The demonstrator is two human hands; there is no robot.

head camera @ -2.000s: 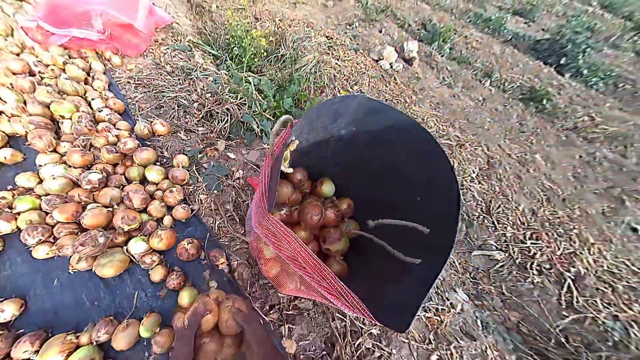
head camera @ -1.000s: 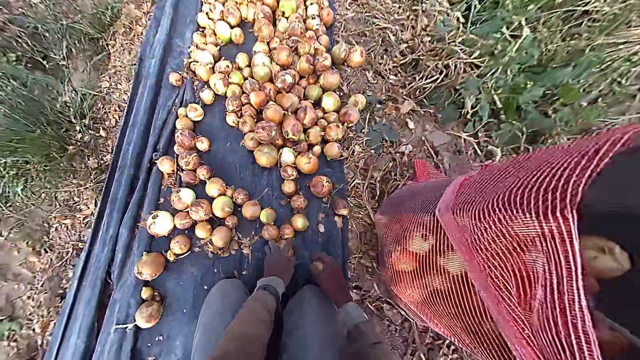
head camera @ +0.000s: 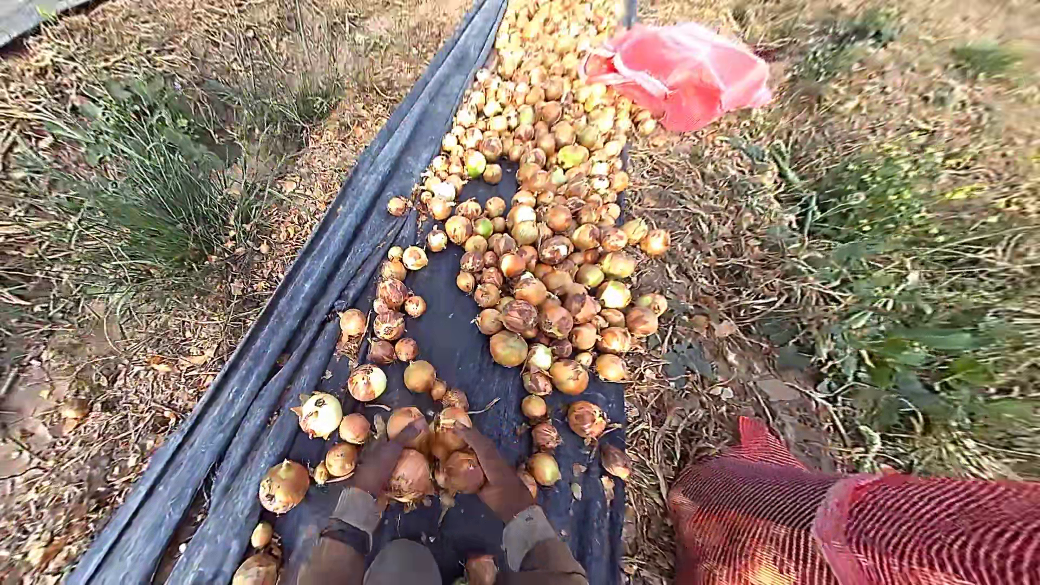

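Low in the head view, my left hand [head camera: 380, 465] and my right hand [head camera: 494, 478] cup a small cluster of onions [head camera: 410, 475] from both sides, over the dark ground sheet. Fingers of both hands curl around the onions, partly hidden by them. Loose onions [head camera: 556, 320] lie around and beyond the hands, thickest toward the top of the sheet. A red mesh sack [head camera: 747, 512] with onions inside stands at the lower right, off the sheet, its mouth out of view.
The dark sheet [head camera: 301, 317] has a folded left edge. A pink-red mesh bag [head camera: 691, 77] lies at the upper right by the onion pile. Dry stalks and green weeds [head camera: 918, 341] flank the sheet; more grass [head camera: 162, 187] grows at left.
One second ago both hands were low on the sheet, nearer my legs; now they are around several onions. The view has swung away from the sack's open mouth seen two seconds ago.
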